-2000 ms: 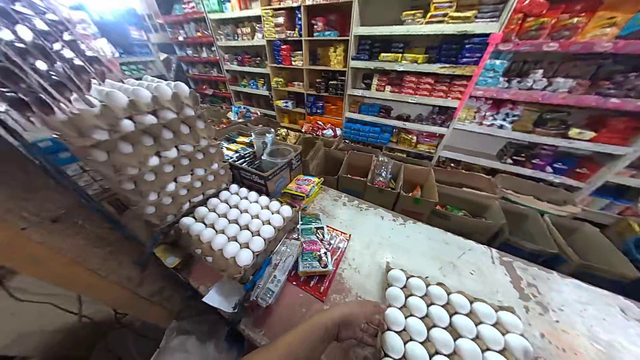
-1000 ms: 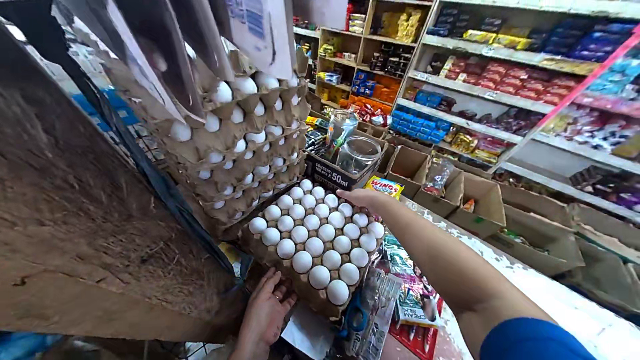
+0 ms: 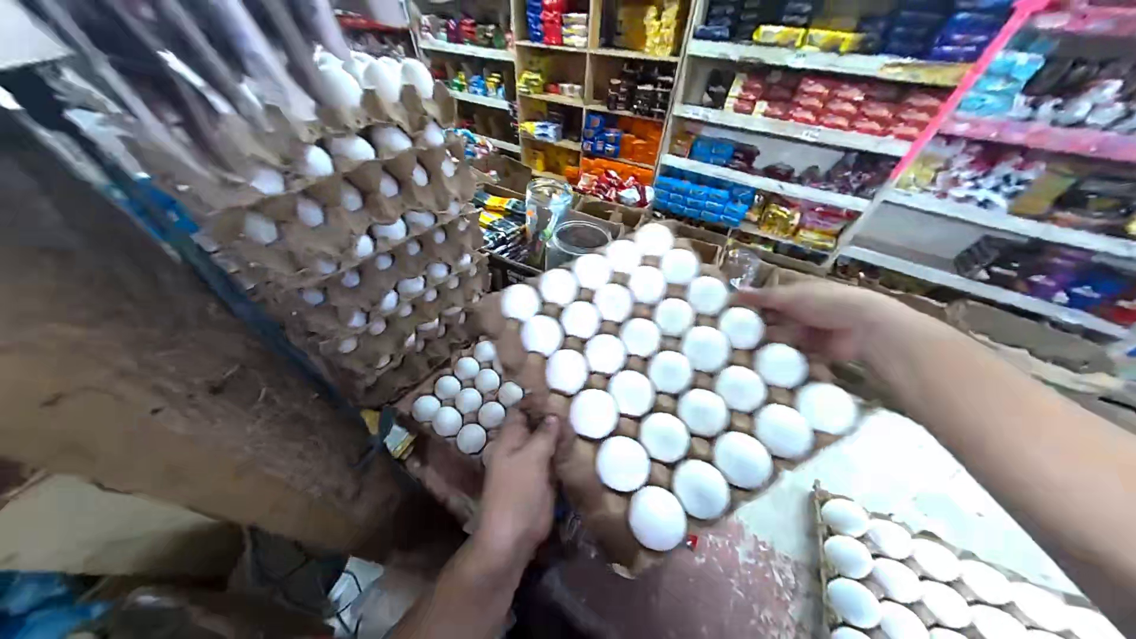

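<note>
A full cardboard tray of white eggs (image 3: 670,373) is raised between my two hands, tilted a little. My left hand (image 3: 524,488) grips its left edge, and my right hand (image 3: 808,319) grips its far right edge. Below and left of it, another tray of white eggs (image 3: 466,399) shows in part; the raised tray hides the rest. On the white counter at the lower right lies a further egg tray (image 3: 923,577), cut off by the frame. A tall stack of egg trays (image 3: 355,222) stands at the left, beyond my left hand.
Glass jars (image 3: 577,240) stand behind the raised tray. Open cardboard boxes (image 3: 1003,328) line the far side of the counter (image 3: 852,461). Shelves of packaged goods (image 3: 816,106) fill the background. A wooden beam (image 3: 160,373) runs along the left, and blurred plastic hangs at the upper left.
Both hands have lifted an egg tray that sat beside the stack one second ago; a part-visible tray now shows beneath it. Two seconds ago, one hand was at the tray on the counter.
</note>
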